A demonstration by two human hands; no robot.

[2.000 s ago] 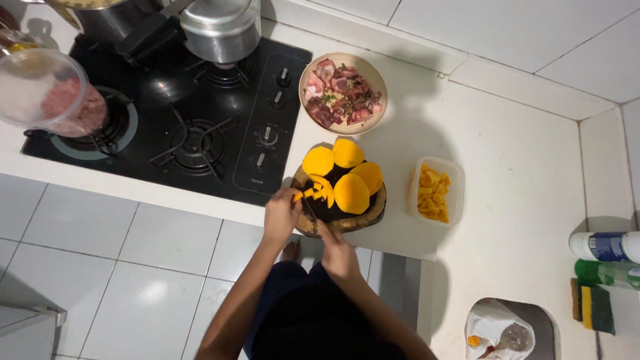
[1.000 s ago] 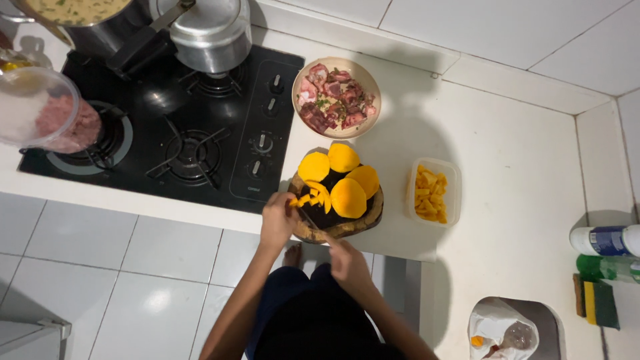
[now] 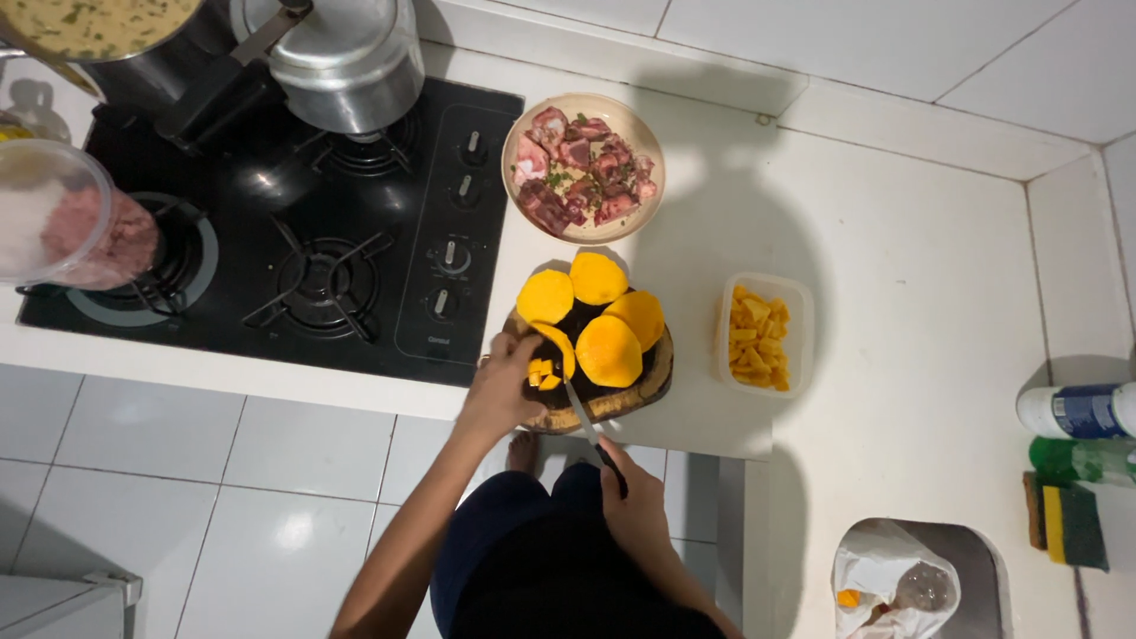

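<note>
A dark wooden cutting board with a bark edge (image 3: 652, 390) lies at the counter's front edge, bearing several round orange slices of what looks like squash or pumpkin (image 3: 609, 351). My left hand (image 3: 506, 382) rests at the board's left side, its fingers at a curved orange strip (image 3: 557, 344) and small cut pieces (image 3: 543, 374). My right hand (image 3: 635, 493) grips a kitchen knife (image 3: 581, 410) by its black handle, with the blade tip near the strip's lower end. To the right, a clear plastic container (image 3: 803, 337) holds orange chunks. Whether my left fingertips press on the strip is unclear.
Behind the board sits a round plate (image 3: 652, 209) of raw meat chunks with herbs. A black gas cooktop (image 3: 373, 266) at left bears a pressure cooker (image 3: 355, 84), a pot (image 3: 151, 80) and a plastic tub of pink meat (image 3: 111, 240). Bottles, sponges (image 3: 1074, 524) and a bagged sink (image 3: 985, 577) are right.
Several thin curved strips lay at my left hand earlier; now one curved strip and small pieces show there. My right hand with the knife has moved slightly away from the left hand.
</note>
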